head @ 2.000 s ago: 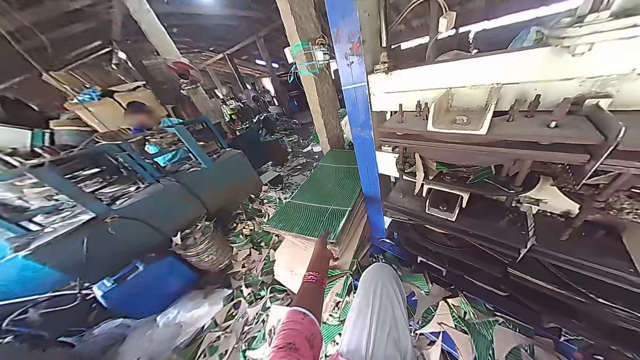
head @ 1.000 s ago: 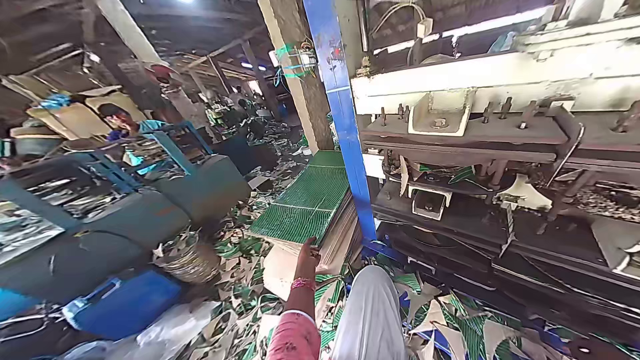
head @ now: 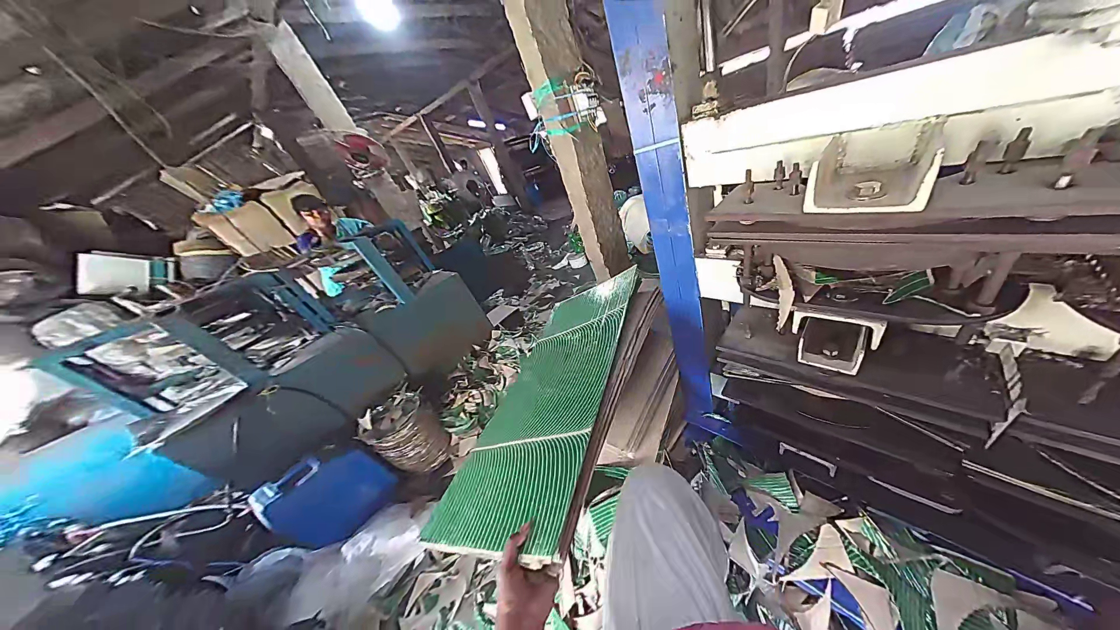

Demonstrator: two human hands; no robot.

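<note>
My left hand [head: 528, 584] grips the near edge of several long green-striped sheets [head: 534, 420], thumb on top and the other fingers mostly hidden beneath. The sheets lie together, tilted, with brown edges along their right side. Just right of them stands a stack of brown sheets [head: 646, 385], beside the blue post. My knee in grey cloth [head: 665, 551] is to the right of the hand. My right hand is not in view.
A machine with heavy dark plates [head: 875, 227] stands at right, by a blue post [head: 661, 175]. Cut scraps [head: 822, 551] cover the floor. At left are a blue plastic container [head: 324, 499], a basket [head: 407, 433] and blue-framed machinery [head: 350, 367]; a person [head: 319, 223] is behind it.
My left hand rested on the near part of the green stack before; now it grips the edge of several sheets, which have come toward me and tilted, exposing brown sheets at their right.
</note>
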